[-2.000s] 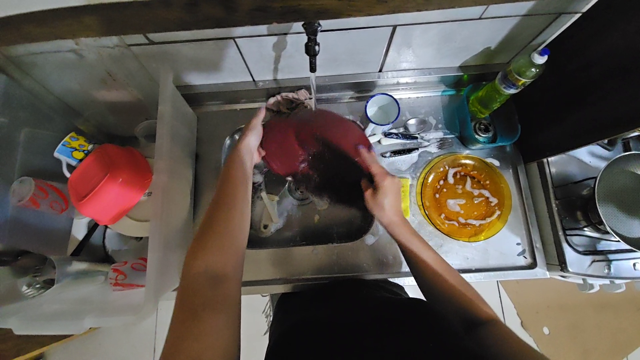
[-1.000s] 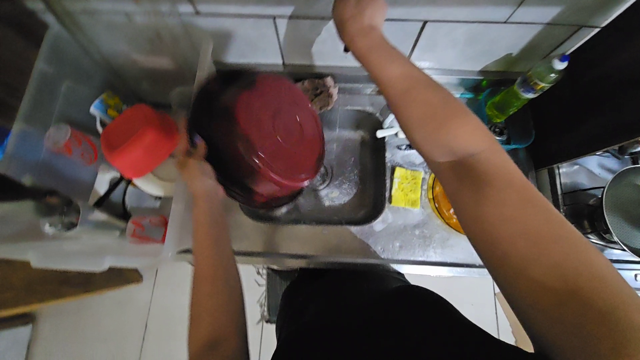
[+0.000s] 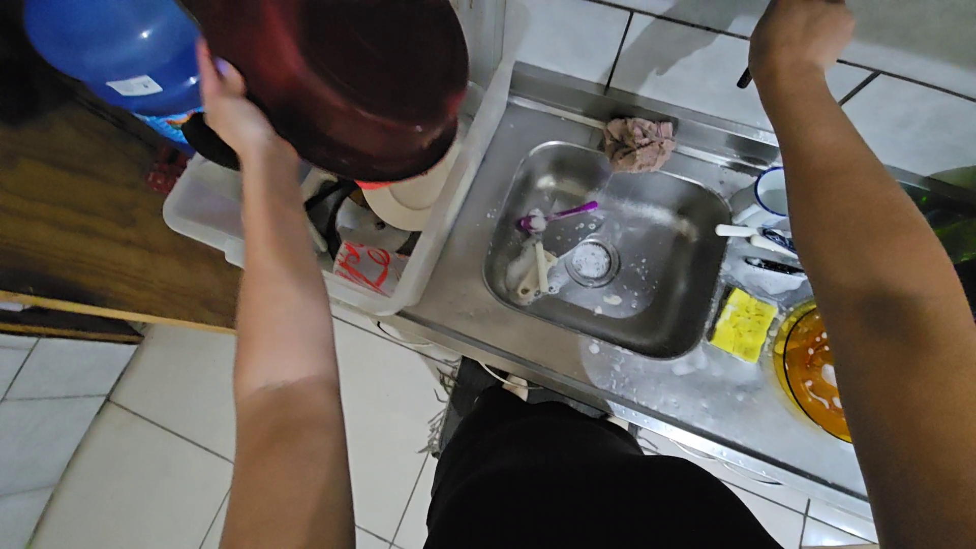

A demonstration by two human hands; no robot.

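My left hand [image 3: 236, 114] grips the edge of a large dark red bowl [image 3: 358, 76], held tilted above the translucent plastic bin at the upper left. My right hand [image 3: 804, 38] is raised against the wall at the tap, its fingers closed around a part mostly hidden by the hand. Below, the steel sink [image 3: 656, 252] holds a purple spoon [image 3: 560, 216] and a pale utensil [image 3: 540, 267] with suds. A crumpled cloth [image 3: 639, 145] lies on the sink's back rim. Right of the basin are a yellow sponge [image 3: 744, 324] and a soapy amber glass plate [image 3: 812, 374].
The plastic bin [image 3: 427, 267] holds dishes and a cup with red print [image 3: 370, 267]. A blue container [image 3: 122, 53] stands at the upper left near a wooden surface [image 3: 114, 206]. A white enamel mug [image 3: 770, 191] and soapy cutlery [image 3: 774, 240] lie partly behind my right forearm.
The red bowl has moved from under the running tap to the left, over the bin, in my left hand. My right hand has let go of it and risen to the tap. The view has swung left.
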